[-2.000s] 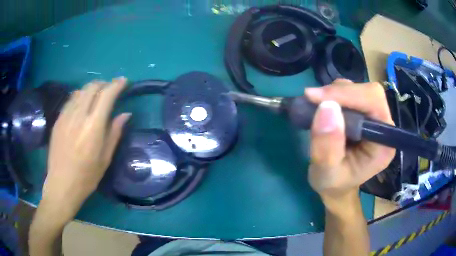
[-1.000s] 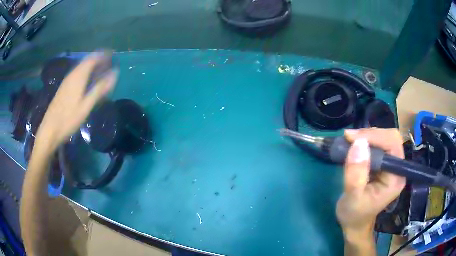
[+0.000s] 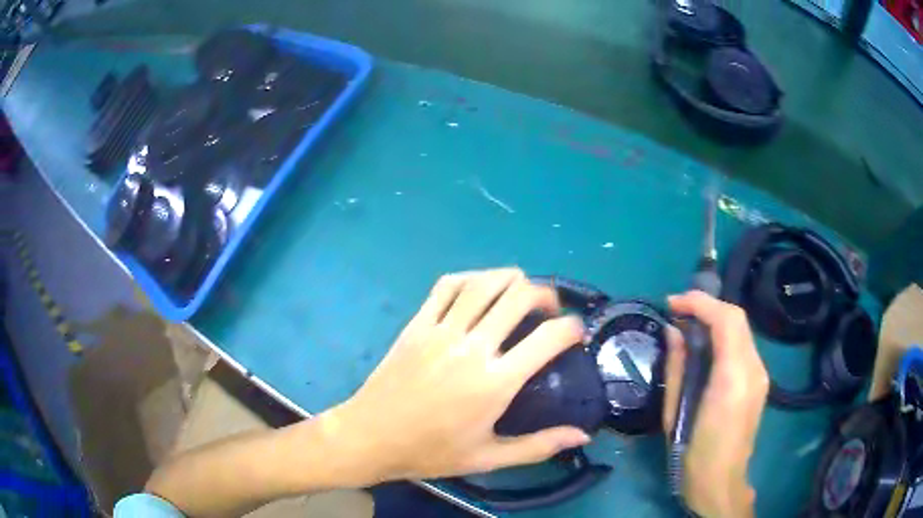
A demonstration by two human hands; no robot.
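A pair of black headphones (image 3: 625, 366) lies on the green bench in front of me. One cup shows a shiny open face with a pale bar across its centre. My left hand (image 3: 476, 374) is closed over the other dark round cup (image 3: 555, 390), fingers at its top and thumb at its lower edge. My right hand (image 3: 717, 390) holds the soldering iron (image 3: 696, 364) upright beside the open cup, its tip pointing away from me, clear of the headphones. Part of the headband curves out below the cups.
A blue tray (image 3: 294, 192) full of loose black discs stands at the left. Another pair of headphones (image 3: 789, 293) lies at the right. A further pair (image 3: 724, 76) sits on the darker conveyor. A fan with a round red-and-white label (image 3: 842, 480) is at the lower right.
The view has swung left, bringing the tray into sight. My left hand has come onto a headphone cup in front of me. The iron has turned from pointing left to pointing away.
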